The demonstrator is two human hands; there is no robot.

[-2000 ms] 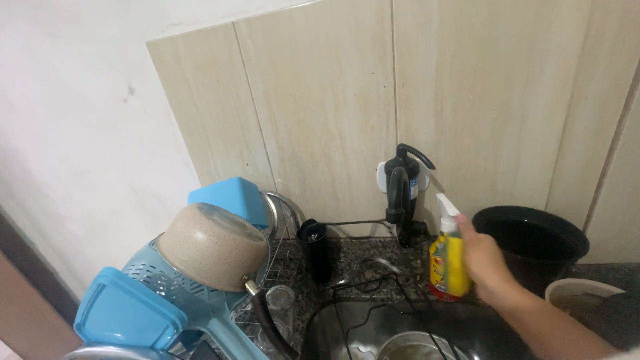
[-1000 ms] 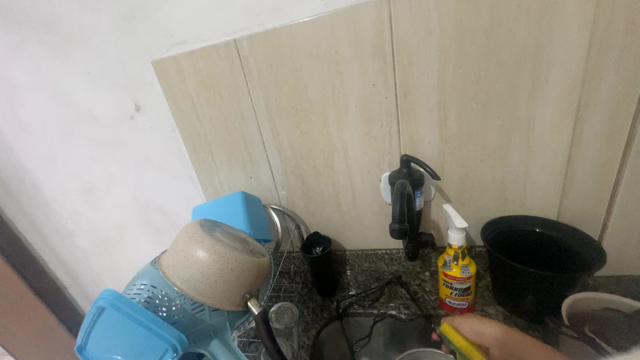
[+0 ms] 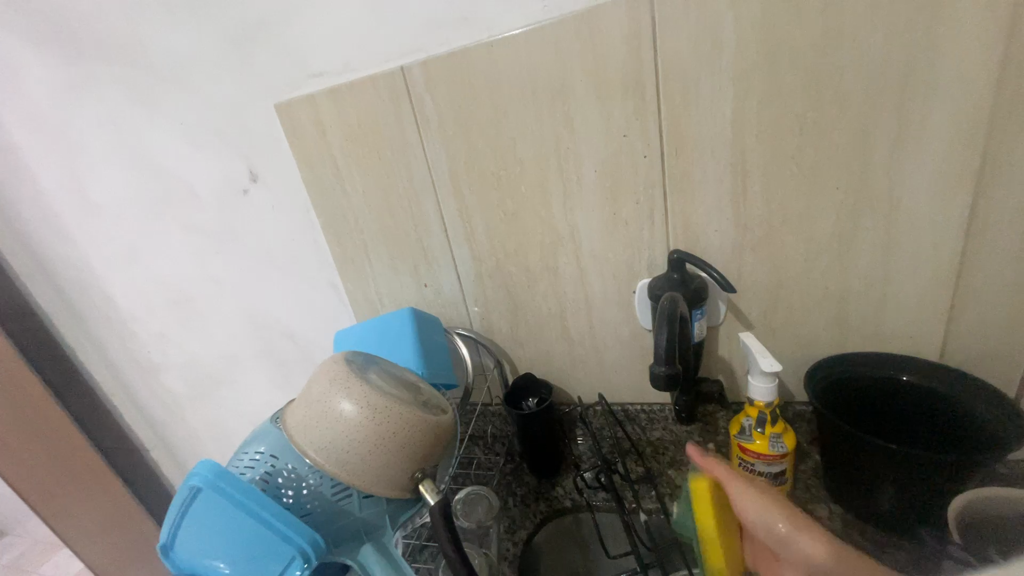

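Observation:
My right hand grips a yellow and green sponge at the lower right, over the right side of the sink. Beside the sponge a black wire stove grate stands tilted over the sink basin; what supports it is hidden. Just behind my hand, a yellow spray bottle with a white pump head is upright on the granite counter. The black wall faucet is behind the grate. My left hand is out of view.
At left, a wire dish rack holds a speckled saucepan, a blue colander, blue plastic containers and a glass. A black cup stands near the rack. A large black bucket and a beige pot are at right.
My right hand was at the spray bottle two seconds ago and is now lower, near the grate, with the sponge. The grate has risen into a more tilted position.

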